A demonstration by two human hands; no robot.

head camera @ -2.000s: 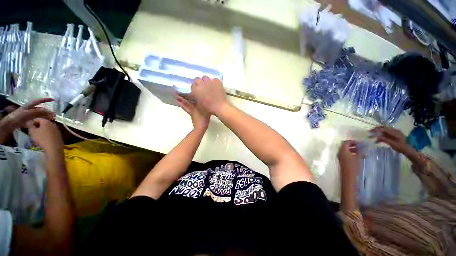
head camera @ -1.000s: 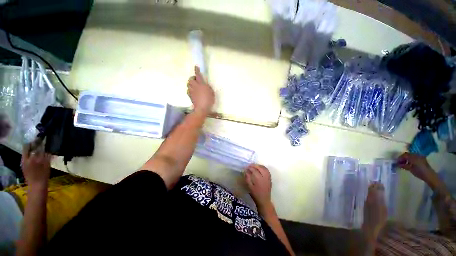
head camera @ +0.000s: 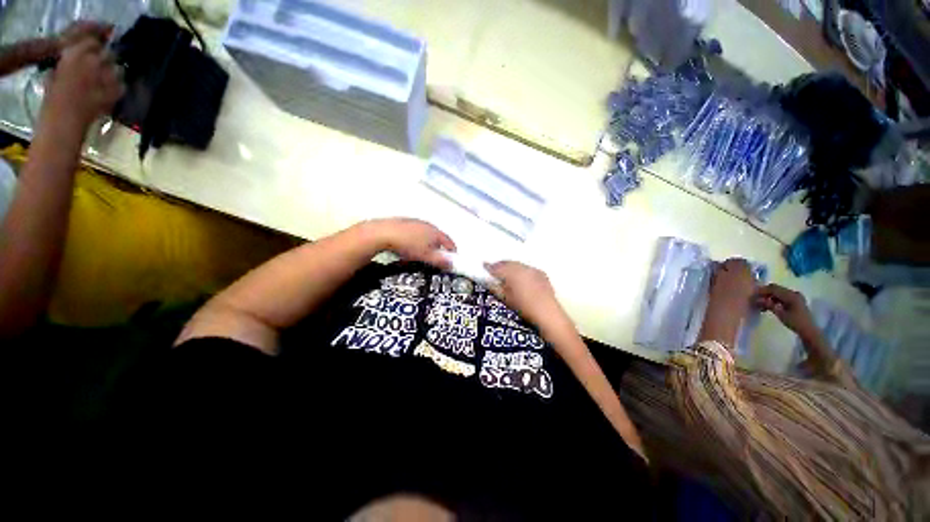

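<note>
My left hand [head camera: 423,243] and my right hand [head camera: 520,285] are close together in front of my chest. Between them they hold a small white stick-like piece [head camera: 467,267] by its two ends; the fingers partly cover it. A single translucent inner tray [head camera: 484,194] lies flat on the table just beyond my hands, with its long slots facing up and no part seen in them. A tall stack of nested trays [head camera: 331,82] stands to the left of it.
A black box with cord [head camera: 168,87] lies at left beside a neighbour's hands. Blue-grey bagged pieces [head camera: 658,117] and long clear-and-blue packets [head camera: 750,153] lie at right. Another person's hands work over trays [head camera: 673,296] at right. A raised board edge [head camera: 510,133] runs behind the single tray.
My left hand has come back from the white stick on the far board to my chest. My right hand has left the single tray and joined it at the white piece. The view has shifted.
</note>
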